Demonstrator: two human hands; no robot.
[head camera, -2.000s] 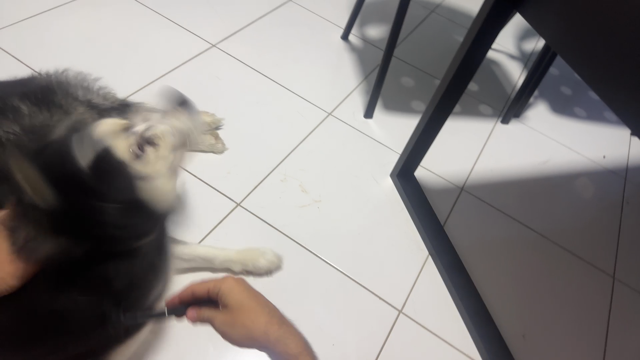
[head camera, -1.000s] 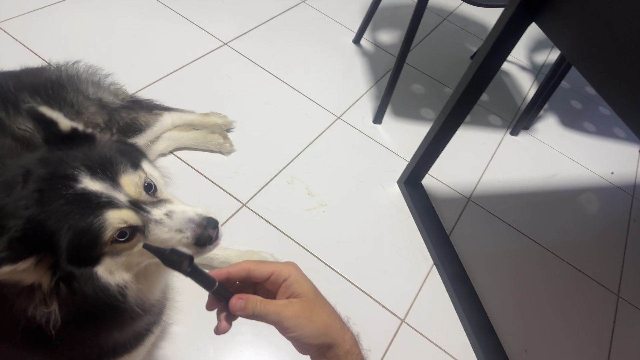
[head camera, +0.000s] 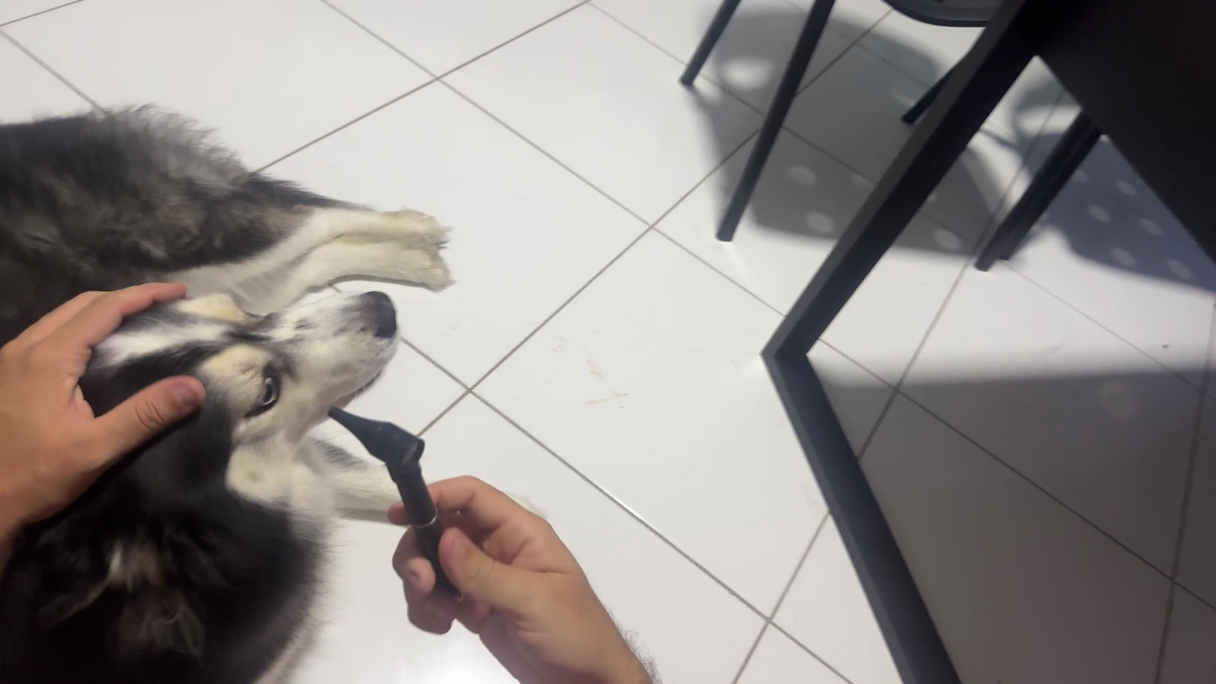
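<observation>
A black, grey and white husky-like dog (head camera: 275, 513) lies on the floor at the left, its muzzle pointing right and a pale eye showing. My left hand (head camera: 90, 399) rests on top of its head, fingers and thumb spread over the fur. In my right hand (head camera: 503, 570), at the bottom centre, is a black otoscope (head camera: 404, 475), gripped by its handle. The otoscope's cone-shaped tip points up and left, close beside the dog's lower jaw; whether it touches the fur I cannot tell.
White floor tiles (head camera: 608, 456) with dark joints lie beneath, with a faint brownish smear right of the muzzle. A black table frame (head camera: 855, 475) angles down the right side. Black chair legs (head camera: 774, 123) stand at the upper right, casting shadows.
My left hand now lies on the dog's head; one second ago it was out of view. The head has turned, and the otoscope is now beside the jaw rather than in front of an eye.
</observation>
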